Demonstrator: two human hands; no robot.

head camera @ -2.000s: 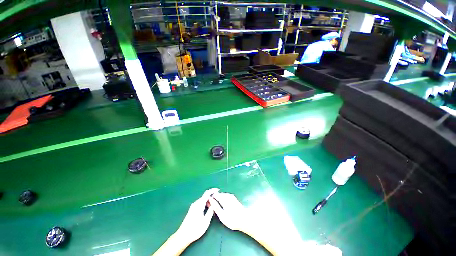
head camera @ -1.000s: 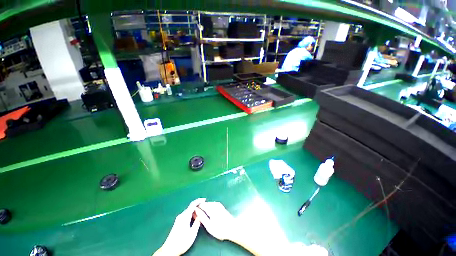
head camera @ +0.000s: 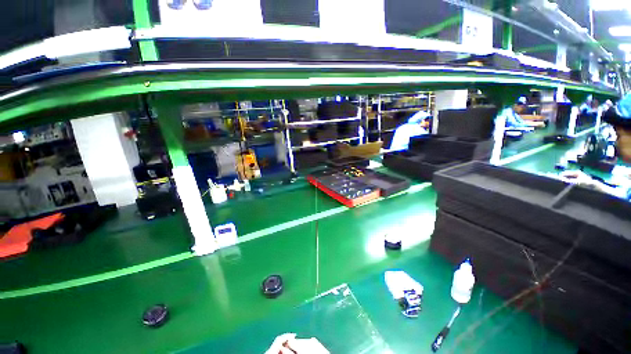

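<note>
My left hand (head camera: 278, 345) and my right hand (head camera: 311, 346) are close together at the bottom edge, mostly cut off. A small reddish-brown spot shows between the fingers; I cannot tell whether it is a held thing. Beyond them on the green surface lie round black units: one at centre (head camera: 272, 285), one further left (head camera: 156, 315), one at the far side (head camera: 393, 242) in glare. A white wipe (head camera: 401, 282) touches a blue-and-white round piece (head camera: 410, 302) to the right. A white squeeze bottle (head camera: 463, 282) stands beside a black pen-like tool (head camera: 441, 337).
Black foam trays (head camera: 498, 225) are stacked at right. A red-edged parts tray (head camera: 349, 188) lies at the far side. A white post (head camera: 191, 211) has a small white box (head camera: 225, 234) at its foot. An overhead shelf (head camera: 311, 76) crosses above. People in blue workwear are beyond, one at right (head camera: 624, 138).
The view has tilted up, so the bench things sit lower and the overhead shelf shows. My hands, seen together with forearms before, are now mostly below the picture's edge.
</note>
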